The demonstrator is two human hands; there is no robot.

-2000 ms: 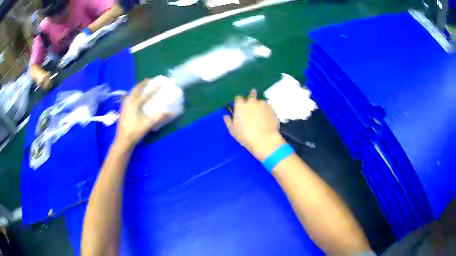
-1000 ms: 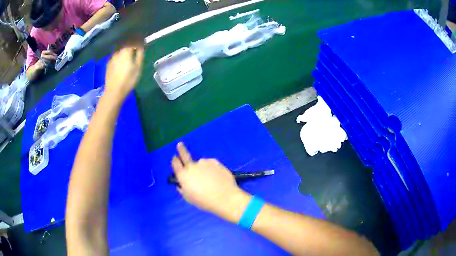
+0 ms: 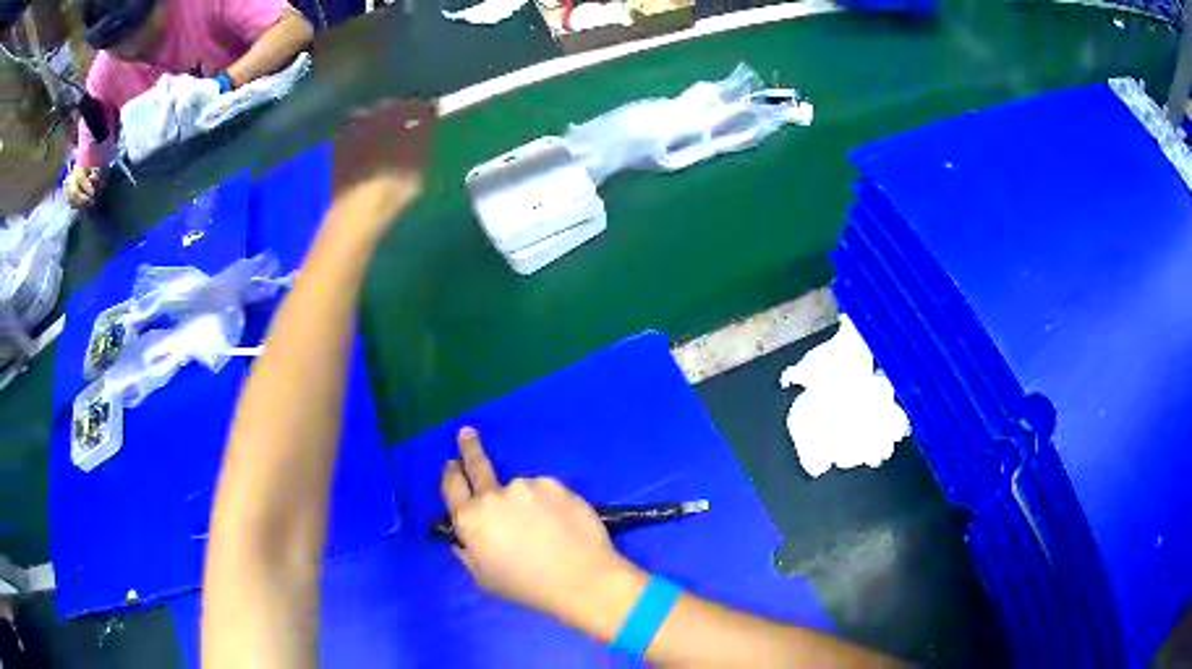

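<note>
My left hand (image 3: 379,194) reaches to the back left, its fingers hidden behind a dark brown piece (image 3: 387,139) that it seems to grip. My right hand (image 3: 529,529) is low over the blue sheet (image 3: 614,405), with a black pen-like tool (image 3: 654,514) under its palm and a finger extended. A white closed-looking unit (image 3: 539,209) lies on the green belt, with a bagged white cord (image 3: 680,128) to its right. Two open housings with boards (image 3: 107,337) (image 3: 92,425) and bagged cords lie on the left blue sheet.
A thick pile of blue sheets (image 3: 1020,288) stands at the right. A crumpled white piece (image 3: 847,403) lies beside it on the dark bench. A person in pink (image 3: 190,52) works at the back left. A pale rail (image 3: 628,50) runs behind the belt.
The white unit from my left hand now lies on the belt. My left hand is at the brown piece. My right hand has moved down and left over the sheet with the black tool.
</note>
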